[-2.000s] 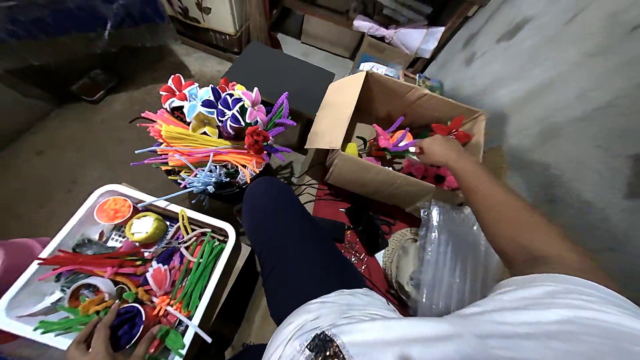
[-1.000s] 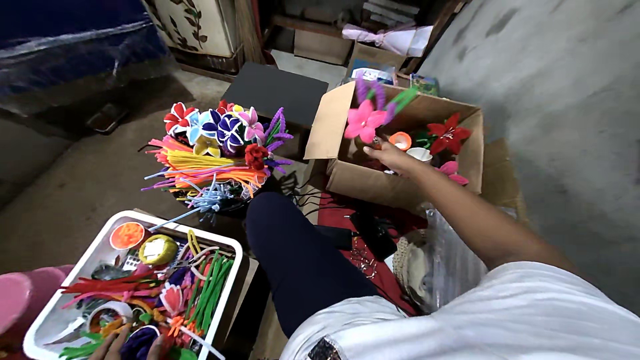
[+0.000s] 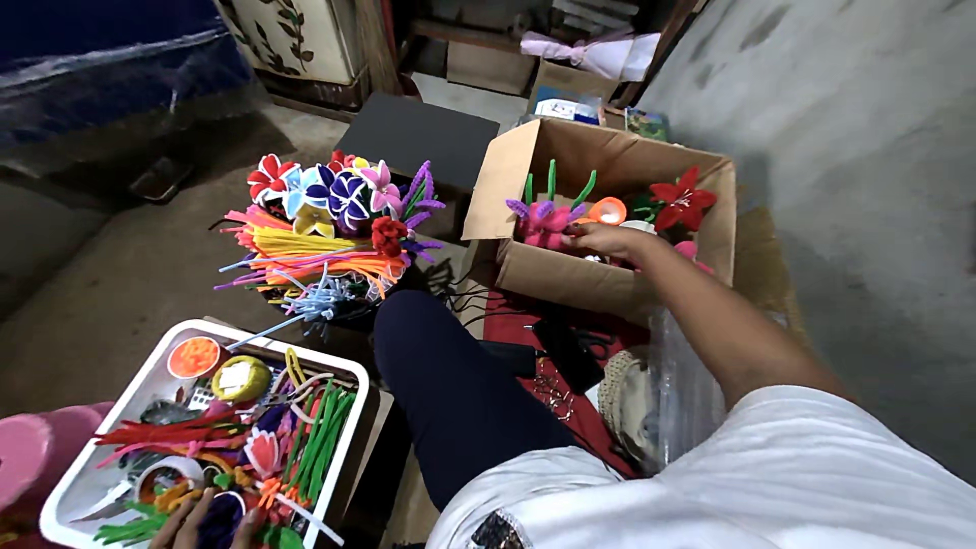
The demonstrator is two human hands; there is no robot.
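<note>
My right hand [image 3: 606,240] is inside the cardboard box [image 3: 579,274], its fingers on a pink pipe-cleaner flower [image 3: 545,227] with purple and green pieces around it. A red pipe-cleaner flower [image 3: 681,200] and an orange roll [image 3: 608,210] lie near that hand. At the bottom left, my left hand [image 3: 204,524] rests over the white plastic tray [image 3: 357,412], its fingers around a small cup of dark purple material [image 3: 222,518]. Green pipe cleaners [image 3: 324,438], red pipe cleaners [image 3: 164,432] and a tape roll [image 3: 169,476] lie in the tray.
Pipe-cleaner flowers [image 3: 347,198] and bundled stems [image 3: 305,244] stand left of my knee. Behind them is a dark flat-topped box [image 3: 423,133]. A black phone [image 3: 566,354] and scissors [image 3: 595,341] lie on red cloth. Pink round containers [image 3: 27,457] stand left of the tray.
My right hand lifted the pink flower above the box's near-left part a second ago; hand and flower are now lower, inside the box. The left hand remains at the purple cup.
</note>
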